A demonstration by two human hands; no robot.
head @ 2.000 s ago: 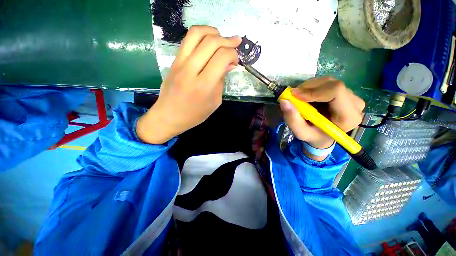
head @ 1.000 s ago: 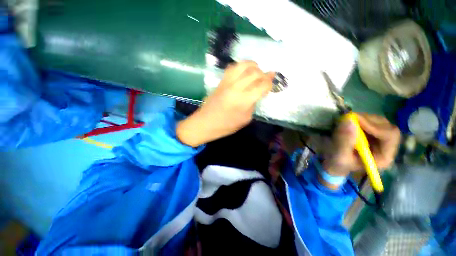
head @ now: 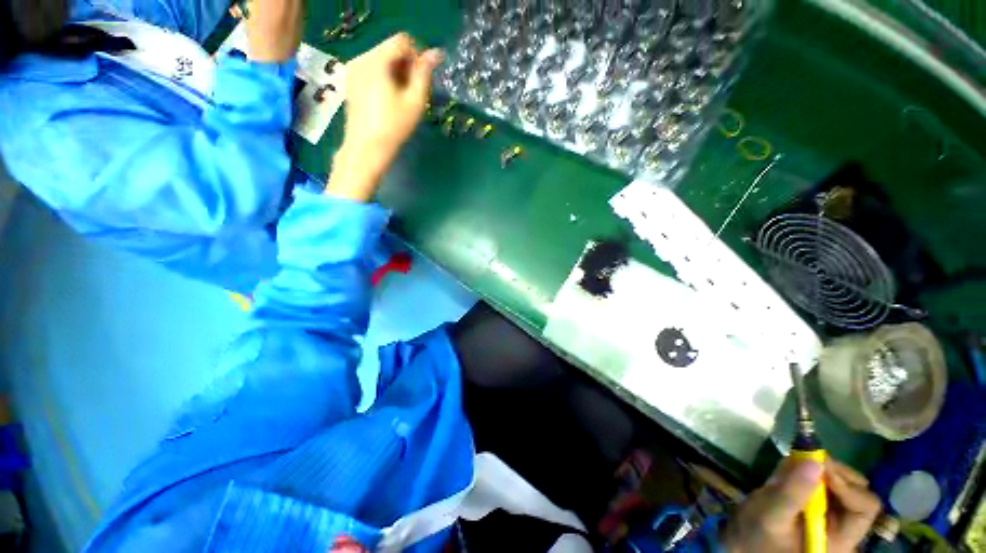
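The round dark part (head: 677,347) lies on the white work plate (head: 584,313), with no hand on it. A pile of short black leads (head: 602,267) sits at the plate's left end. My right hand (head: 800,508), at the lower right, holds the soldering iron (head: 813,491) by its yellow handle. The iron's tip points up near the right end of the perforated strip (head: 719,275). My left hand (head: 381,103) is far to the left, fingers bent, beside small soldered assemblies (head: 465,126). Whether its fingertips hold anything cannot be told.
A blister tray (head: 584,76) with shiny round parts lies at the top. A black fan guard (head: 824,270), a beige ring (head: 935,378) with silvery bits and a blue soldering station (head: 957,454) are at the right. Another person's blue sleeve (head: 141,162) is at the left.
My left hand has let go of the round part and moved far left. The iron has moved away from the part. The view has turned and shifted, showing more of the bench.
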